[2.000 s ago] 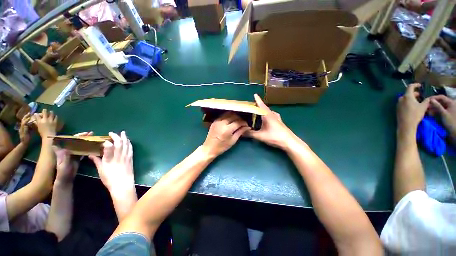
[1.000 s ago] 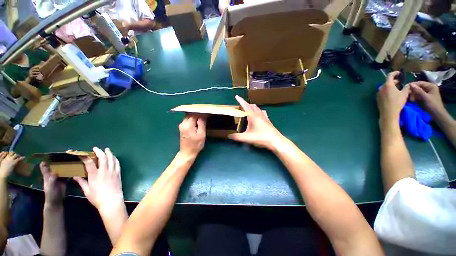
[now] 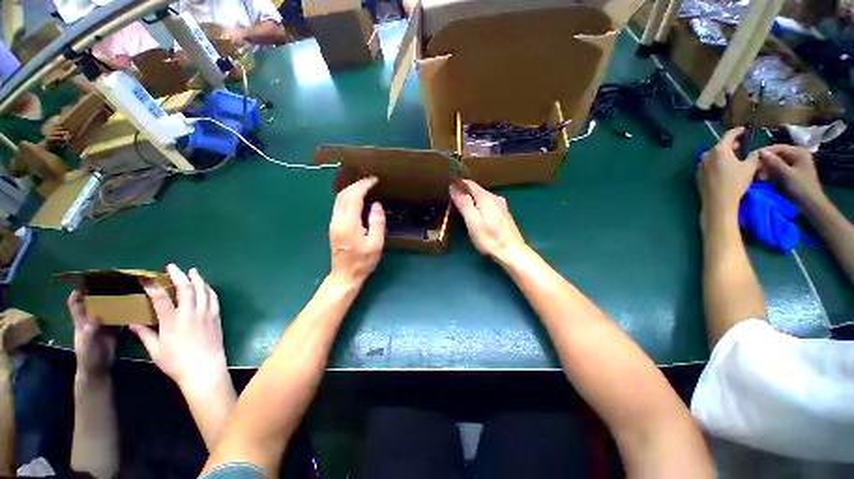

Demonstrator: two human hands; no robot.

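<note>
A small brown cardboard box [image 3: 426, 245] sits on the green bench in front of me, with dark contents inside. Its lid [image 3: 407, 170] stands up at the back. My left hand [image 3: 358, 229] is at the box's left end, with its thumb over the opening and fingers against the lid. My right hand [image 3: 485, 217] is at the right end, its fingertips at the lid's right edge and box corner. The contents are too dark to identify.
A second open box [image 3: 524, 169] with dark cables sits behind, against a large carton [image 3: 510, 79]. A white cord [image 3: 262, 154] crosses the bench. At left, another person's hands hold a small box [image 3: 120, 307]. At right, a person's hands are above a blue crumpled item [image 3: 770, 217].
The lid has risen from nearly flat over the box to upright, showing more of the inside. My right fingers have drawn back to the lid's edge. The view has shifted slightly.
</note>
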